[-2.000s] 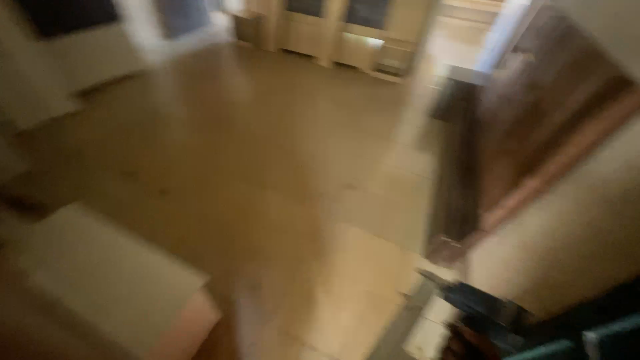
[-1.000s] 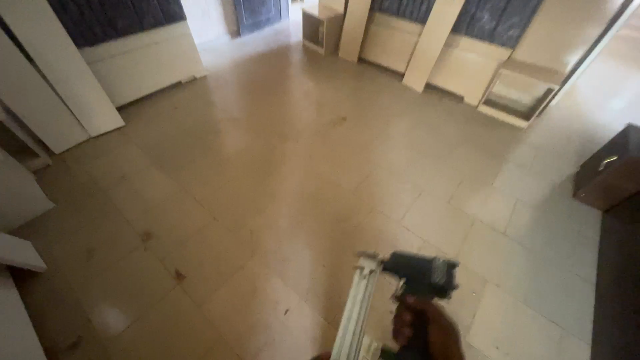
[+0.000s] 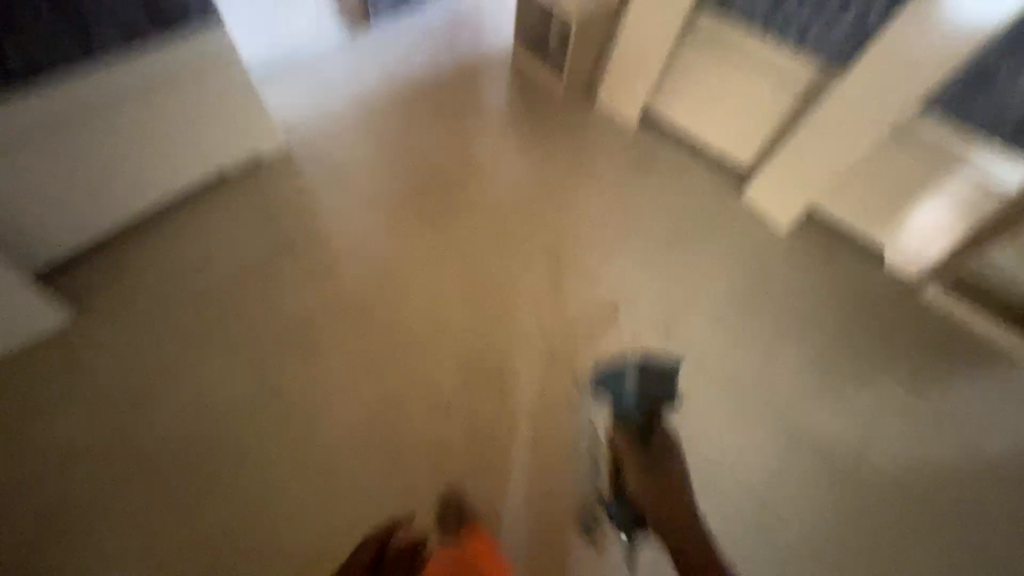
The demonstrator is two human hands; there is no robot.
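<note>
My right hand [image 3: 652,472] is closed around the handle of a dark blue-green nail gun [image 3: 640,384], right of centre in the lower part of the view. The gun's head points up and away, and a thin fitting shows below its handle. My left hand [image 3: 392,548] is at the bottom edge, left of the gun, dark and blurred. Beside it is a bright orange thing [image 3: 468,552], too blurred to name. Whether my left hand touches it I cannot tell.
Tiled floor [image 3: 400,320] spans the middle. A pale panel with a dark top [image 3: 136,144] stands at the left. Pale cabinet panels [image 3: 736,88] and upright boards line the upper right, beside a small open box unit [image 3: 548,40].
The view has swung, and the dark brown box seen at the right one second ago is out of view. The nail gun stays in my right hand. My left hand and the orange thing now show.
</note>
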